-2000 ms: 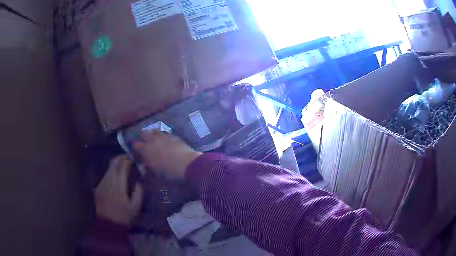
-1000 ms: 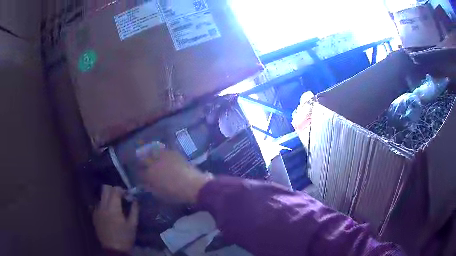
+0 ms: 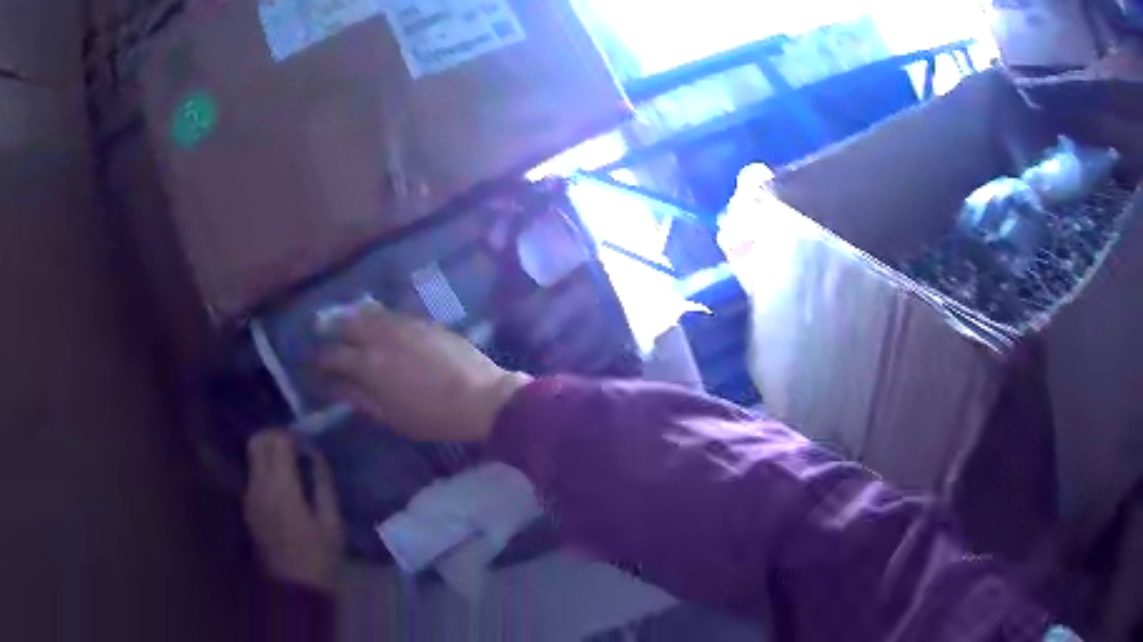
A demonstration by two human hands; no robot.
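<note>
A dark carton (image 3: 501,314) with pale labels and torn white patches lies beneath a brown labelled carton (image 3: 301,163) with a round green mark. My right hand (image 3: 407,370) lies on the dark carton's face, fingers bent at a small white patch; its fingertips are blurred. My left hand (image 3: 295,502) is at the carton's left side, thumb and fingers apart, near a thin pale strip (image 3: 278,370) at the edge. Whether either hand grips anything is unclear.
An open carton (image 3: 852,339) stands at the right, with small dark pieces and a pale crumpled plastic bag (image 3: 1003,207) inside. A bright window with blue metalwork is behind. A pale panel (image 3: 552,596) lies below the dark carton. A dark surface fills the left side.
The view has shifted, so the cartons sit further left than at first. My right hand stays on the dark carton by the white patch. A short pale strip shows more clearly between the hands.
</note>
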